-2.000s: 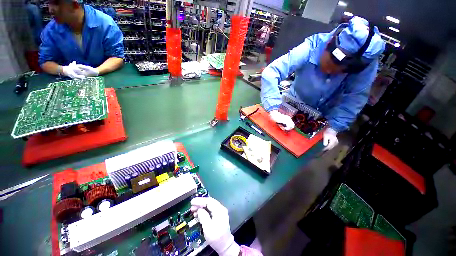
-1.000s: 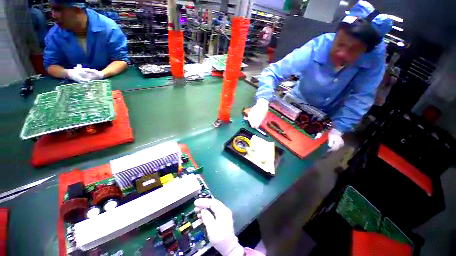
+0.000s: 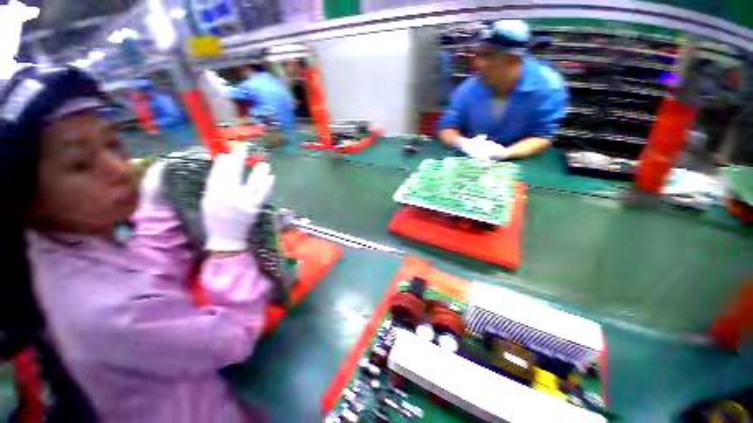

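A populated circuit board (image 3: 376,382) lies component side up on a red foam pad (image 3: 357,363) at the bottom centre right. Its long white heatsink (image 3: 487,384) runs across the middle. The finned heatsink (image 3: 537,322) is at its far edge, and copper-red toroidal inductors (image 3: 444,317) sit at its far left corner. The board's near part is cut off by the frame's bottom edge. Neither of my hands is in view. The picture is blurred.
On the left, a person in a pink smock (image 3: 124,306) holds another board (image 3: 268,248) tilted up above a red pad. Across the bench, a green board (image 3: 462,188) lies on a red pad before a person in blue (image 3: 537,103). A red-wrapped post (image 3: 665,144) stands at right.
The view has swung left, bringing the person in pink into view. The person at the right with the small tray has left the picture or nearly so. My right hand is out of view.
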